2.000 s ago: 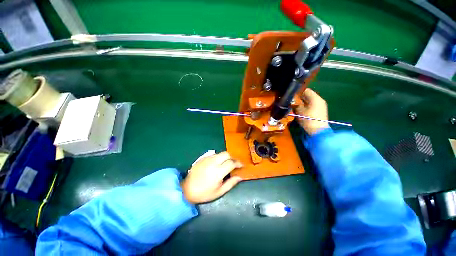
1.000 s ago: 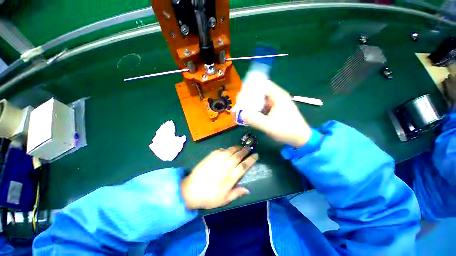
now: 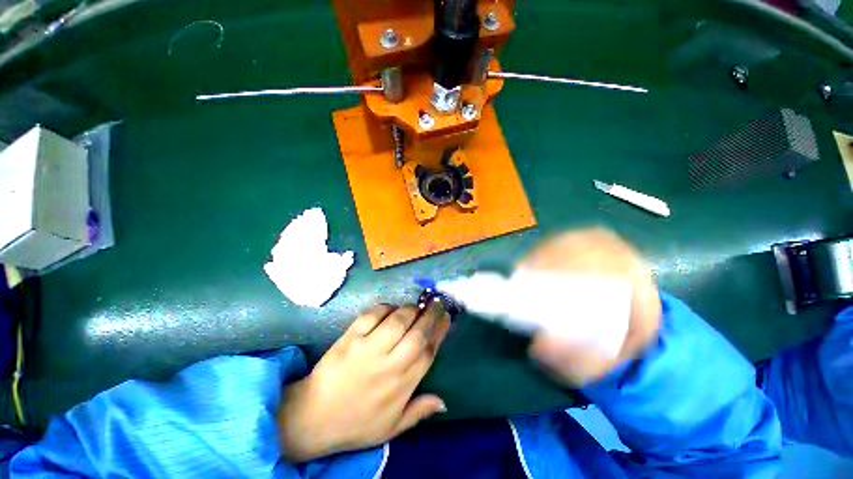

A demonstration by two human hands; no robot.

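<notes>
My left hand [image 3: 369, 379] lies on the bench with its fingertips on the small dark and silvery round workpiece [image 3: 436, 301]. My right hand [image 3: 594, 304], blurred, holds the white glue bottle [image 3: 561, 304] tilted, its nozzle pointing left. The blue tip is at the workpiece's upper edge; whether they touch cannot be told. The orange press fixture [image 3: 379, 224] stands behind the hands. Its black toothed nest [image 3: 440, 187] shows an open centre, with the black plunger [image 3: 455, 47] above it.
A crumpled white tissue [image 3: 309, 258] lies left of the orange base. A white knife [image 3: 636, 197] and a grey mesh piece [image 3: 758, 150] lie to the right. Thin rods [image 3: 290, 92] stick out from the fixture's sides. A white box [image 3: 47, 196] stands at far left. Another person's blue sleeve [image 3: 814, 360] is at right.
The view has shifted. My right hand left the fixture, took up the bottle and brought it to the workpiece. My left hand moved from the base's edge to the workpiece.
</notes>
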